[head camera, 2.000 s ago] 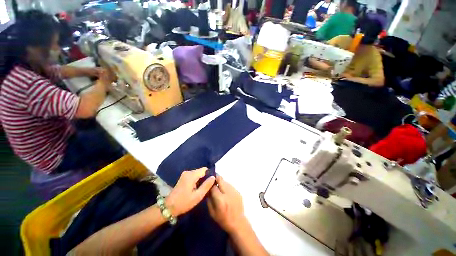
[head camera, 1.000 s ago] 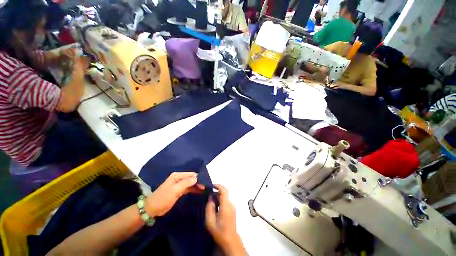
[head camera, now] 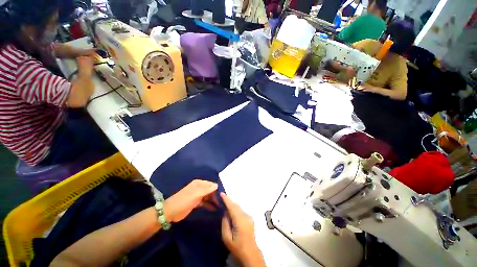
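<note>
A navy cut panel [head camera: 209, 141] lies on the white table [head camera: 256, 172], and its near end hangs over the table edge towards me. My left hand [head camera: 189, 202], with a beaded bracelet at the wrist, pinches the cloth's edge near the table edge. My right hand [head camera: 238, 229] holds the same edge just to the right, fingers curled around the folded cloth. The fingertips are close together and partly hidden by cloth. A second navy panel [head camera: 183, 114] lies flat beyond the first.
The cream sewing machine [head camera: 355, 193] stands at right. A yellow crate [head camera: 68, 193] with dark cloth is at lower left. A worker in a striped top [head camera: 31, 99] sits at left by another machine [head camera: 141, 68]. A red cloth [head camera: 426, 173] lies behind my machine.
The view has shifted slightly. My hands stay on the cloth edge; my left fingers have moved closer to my right hand, and the right hand's grip has shifted along the edge.
</note>
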